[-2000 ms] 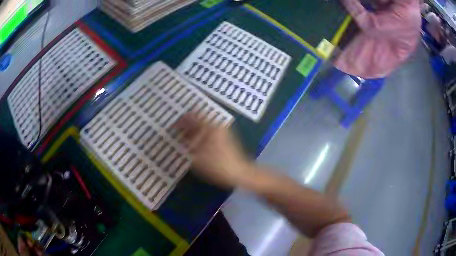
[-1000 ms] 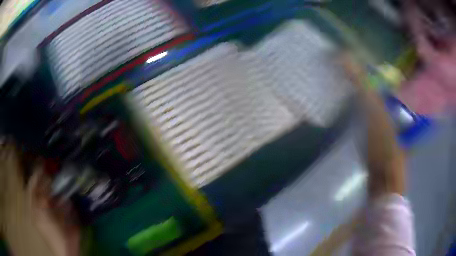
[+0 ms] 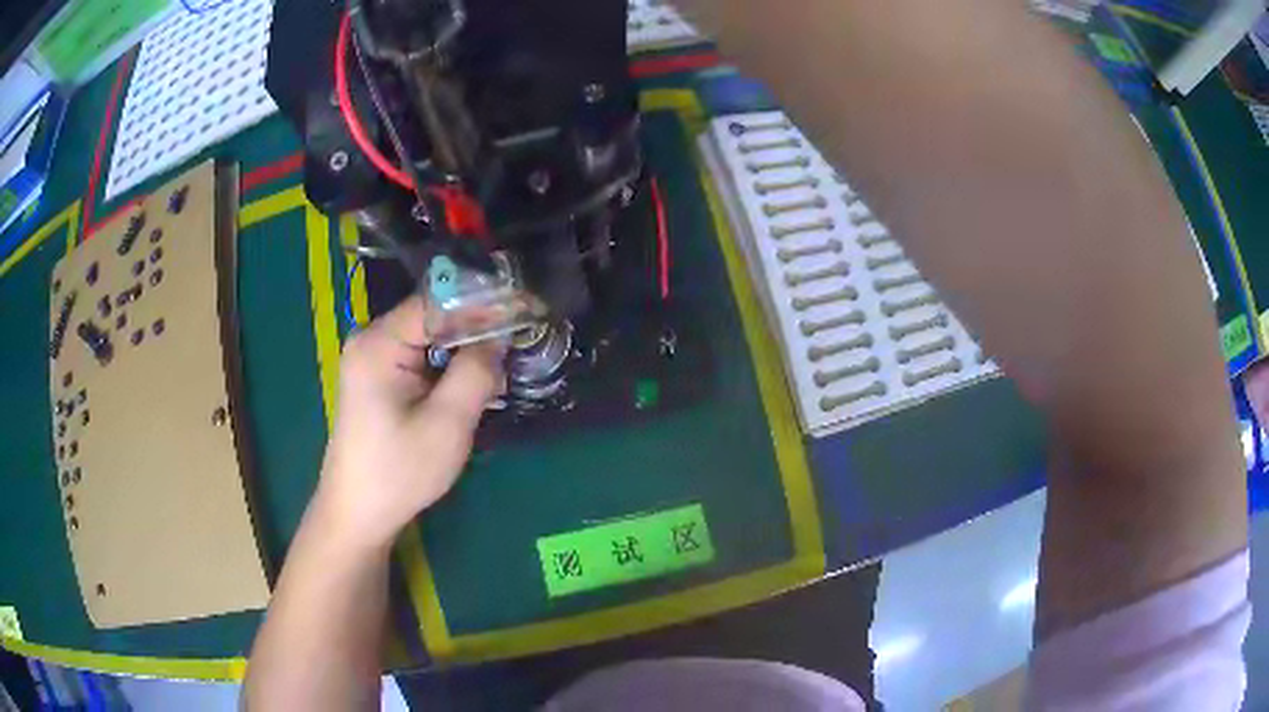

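The black test fixture (image 3: 557,209) stands at centre with red wires. My left hand (image 3: 411,417) grips a clear cover (image 3: 476,309) at the fixture's front. A round metal piece (image 3: 540,365) shows just right of and below the cover. My right forearm crosses the upper right, raised close to the camera; the right hand itself is cut off by the top edge. The near-right foam tray (image 3: 849,355) holds rows of tan dumbbell-shaped parts and is partly hidden by the forearm.
A brown board (image 3: 160,459) with scattered small dark parts lies at left. A white tray (image 3: 195,91) is at the upper left. A green label (image 3: 626,551) lies in front of the fixture, inside yellow tape. The bench's front edge curves along the bottom.
The view has swung left to centre the fixture. My right arm has moved from over the trays to high across the upper right. My left hand now shows clearly on the clear cover.
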